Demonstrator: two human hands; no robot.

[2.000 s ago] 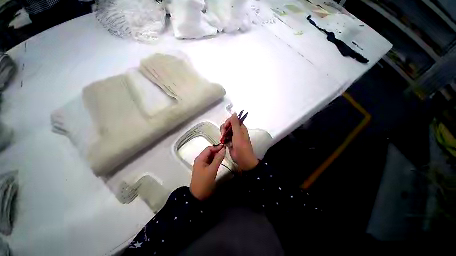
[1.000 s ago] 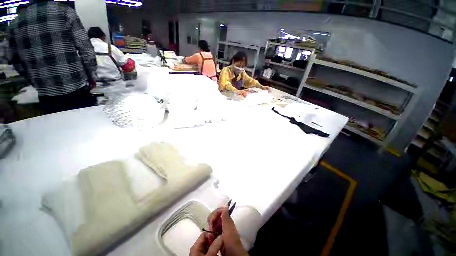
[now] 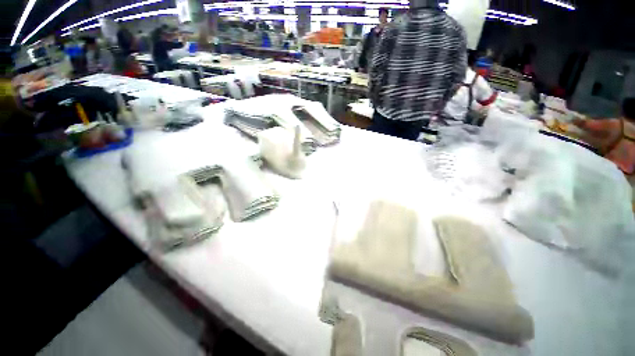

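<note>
Neither of my hands is in the picture. Nearest in front of me, a stack of cream garment panels lies on the white table (image 3: 278, 257). Its folded-back part (image 3: 432, 278) is a thick beige roll with two strap-like shoulders pointing away from me. The neckline edge (image 3: 435, 338) shows at the bottom rim, cut off by the picture's edge. A smaller side curve of the near panels (image 3: 346, 334) shows left of it, also cut off. No snips are visible.
Greyish-white cut-piece bundles (image 3: 202, 198) lie at the table's left, with more behind (image 3: 317, 125). A pale pointed object (image 3: 282, 151) stands between them. A blue tray (image 3: 108, 144) is far left. Crumpled plastic-like white bundles (image 3: 557, 188) lie right. A person in a checked shirt (image 3: 418, 62) stands beyond.
The view has swung up and to the left. Both hands and the snips have left the picture at the bottom. The left bundles and blue tray have come into view.
</note>
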